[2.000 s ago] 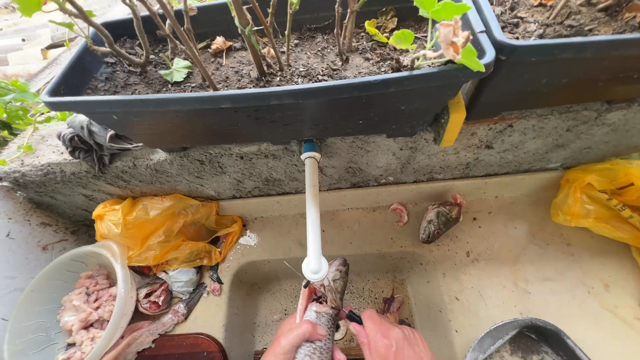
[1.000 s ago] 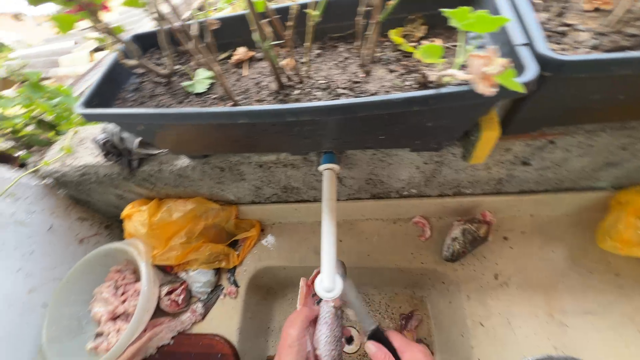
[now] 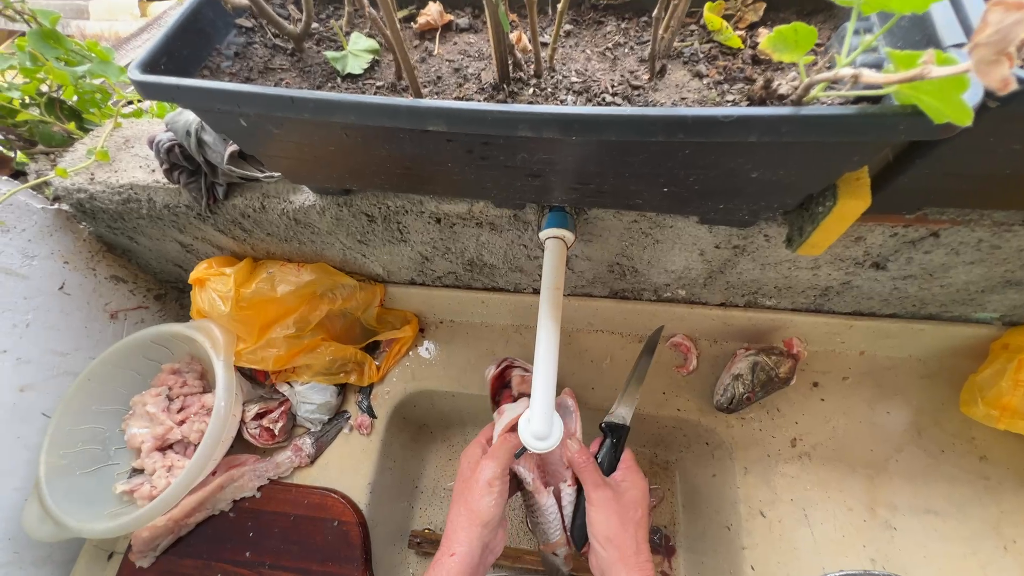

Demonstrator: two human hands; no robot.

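My left hand [image 3: 478, 500] grips the left side of a scaled fish [image 3: 544, 508], which is slit open below the white plastic tap spout [image 3: 548, 344]. In my right hand [image 3: 614, 500] is a black-handled kitchen knife [image 3: 636, 380], blade pointing up and away; the thumb of that hand also presses on the fish's right flap. Both hands are over the sink basin [image 3: 416, 448]. The spout hides part of the fish. Right of the knife lie a cut fish head [image 3: 752, 376] and a small reddish scrap [image 3: 682, 354].
At left, a plastic bowl of pale flesh pieces [image 3: 168, 424] stands beside a yellow plastic bag [image 3: 296, 312], a fish carcass strip [image 3: 232, 480] and a dark red board [image 3: 272, 536]. A planter [image 3: 512, 152] overhangs the back wall. A sponge [image 3: 836, 212] is wedged under it.
The fish is now spread open between my hands. The knife blade, close beside the fish a second ago, now points away to the right of the spout.
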